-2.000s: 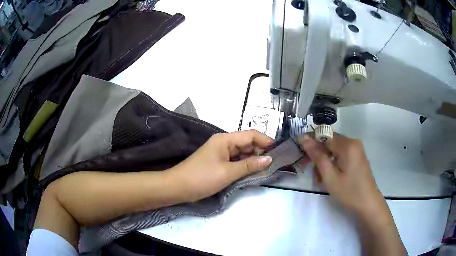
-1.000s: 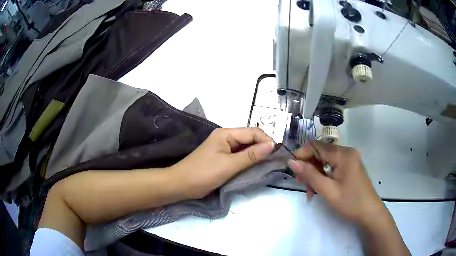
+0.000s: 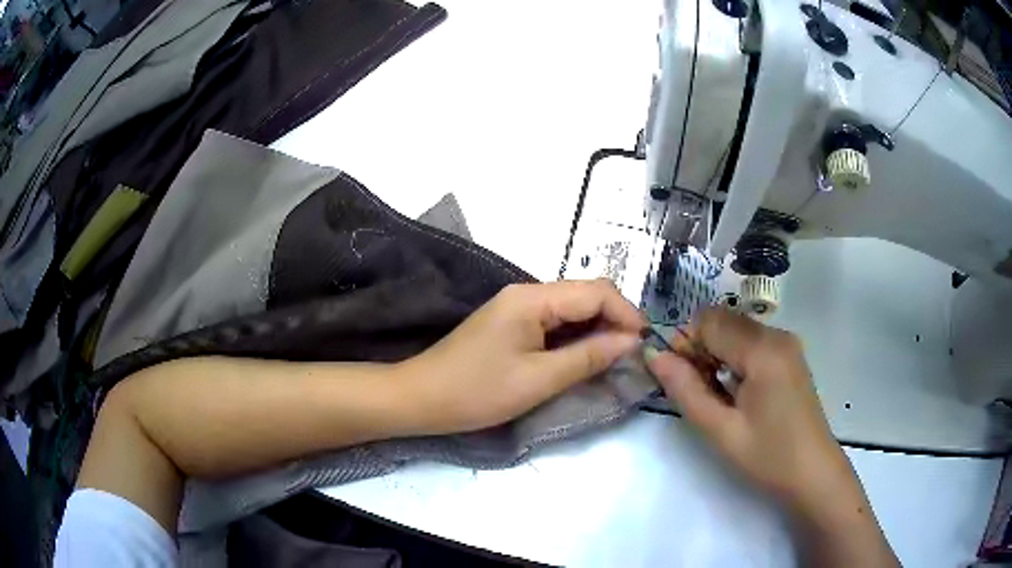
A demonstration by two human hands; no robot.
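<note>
A garment piece with a dark brown panel [image 3: 366, 266] and a grey-khaki panel [image 3: 211, 239] lies left of the machine. Its striped grey edge [image 3: 433, 453] runs under my left forearm. My left hand [image 3: 555, 350] pinches the end of the cloth between thumb and fingers, just in front of the presser foot [image 3: 668, 272]. My right hand [image 3: 738, 383] holds a thin dark pointed tool [image 3: 657, 337], perhaps an awl, with its tip at my left fingertips. The cloth end between the hands is mostly hidden.
The white sewing machine [image 3: 888, 200] stands at the right, with cream tension knobs [image 3: 848, 169]. A pile of brown and grey garments [image 3: 144, 83] lies at the upper left, with a green piece [image 3: 102, 231]. The white table's edge [image 3: 422, 530] curves along the bottom.
The grey cloth end, earlier spread between both hands, is now mostly covered by my fingers. The dark tool tip has come to my left fingertips. The machine appears further right in view.
</note>
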